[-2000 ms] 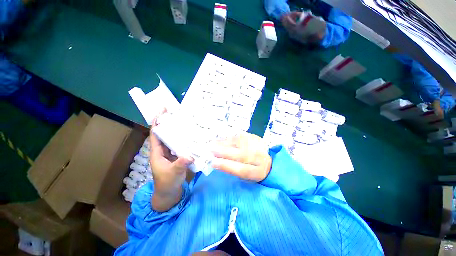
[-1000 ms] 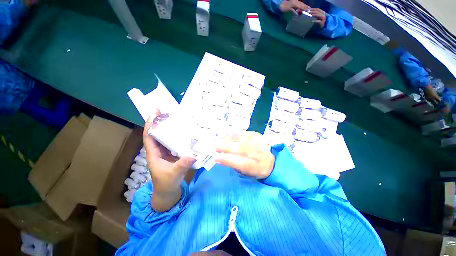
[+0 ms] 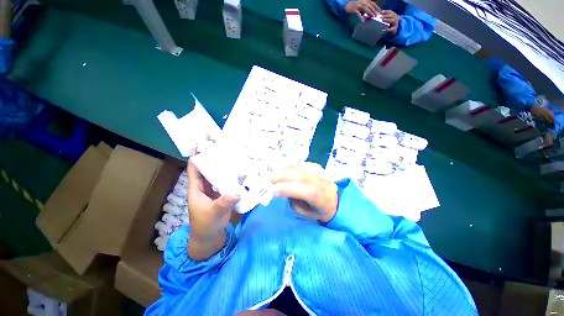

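Observation:
My left hand point(image 3: 209, 213) holds a glossy white unit point(image 3: 246, 190) with a small dark slot, in front of my chest. Glare hides its outline and whether a label sheet is held with it. My right hand point(image 3: 309, 190) has bent fingers at the unit's right end; a small white piece shows by the fingertips, too bright to tell if it is gripped. Rows of white units point(image 3: 297, 120) lie on a white tray sheet point(image 3: 255, 83) beyond my hands. More units point(image 3: 355, 131) lie in rows to the right, with a white sheet point(image 3: 414, 191) beside them.
Curled blank backing point(image 3: 192, 126) lies left of the rows. An open brown carton point(image 3: 117, 197) with white units stands at the lower left. Small red-edged boxes point(image 3: 293, 34) stand along the far line. Another person's hands point(image 3: 374, 15) hold a box. A metal post point(image 3: 154, 28) stands at the far left.
My right fingers have curled more at the unit's end, and its dark slot now shows. The far boxes have shifted left. The other person's hands have settled on a box.

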